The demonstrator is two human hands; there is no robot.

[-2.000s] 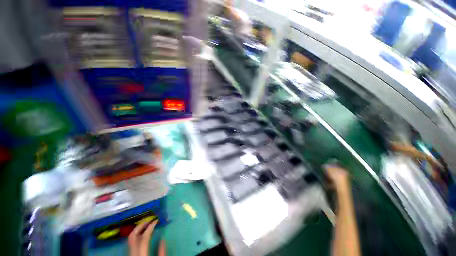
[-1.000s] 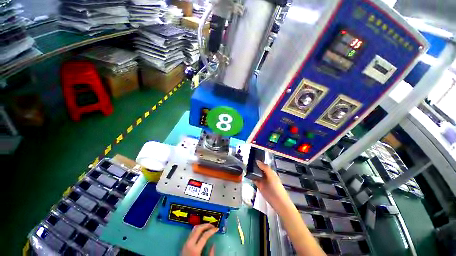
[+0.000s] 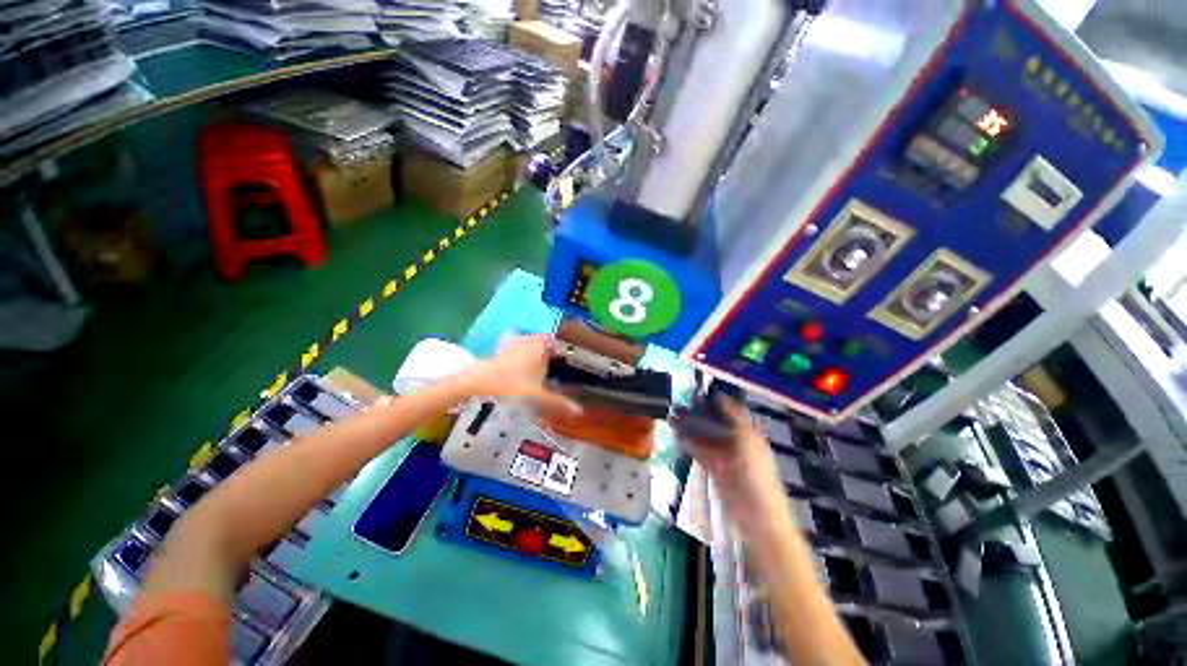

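The press, with a blue head [image 3: 633, 280] and green disc "8", stands over the orange-brown fixture [image 3: 599, 429] on a silver-grey base plate [image 3: 501, 449]. My left hand [image 3: 523, 375] is at the fixture's left side, its fingers on the end of a dark flat piece [image 3: 609, 388] at the fixture under the head. My right hand [image 3: 732, 449], blurred, is right of the fixture and holds another dark piece [image 3: 704, 414]. The blue front block [image 3: 527, 531] shows yellow arrows.
The blue control box [image 3: 911, 195] leans over the right side. Trays of dark pieces lie at right [image 3: 846, 520] and lower left [image 3: 280, 442]. A dark blue phone-like piece [image 3: 401, 498] and a white round tub [image 3: 434, 366] are left of the base. A thin yellowish stick [image 3: 641, 588] lies right.
My left hand has moved up from the front block to the dark piece at the fixture. My right hand stays right of the fixture with its piece, now more blurred. The view has shifted slightly.
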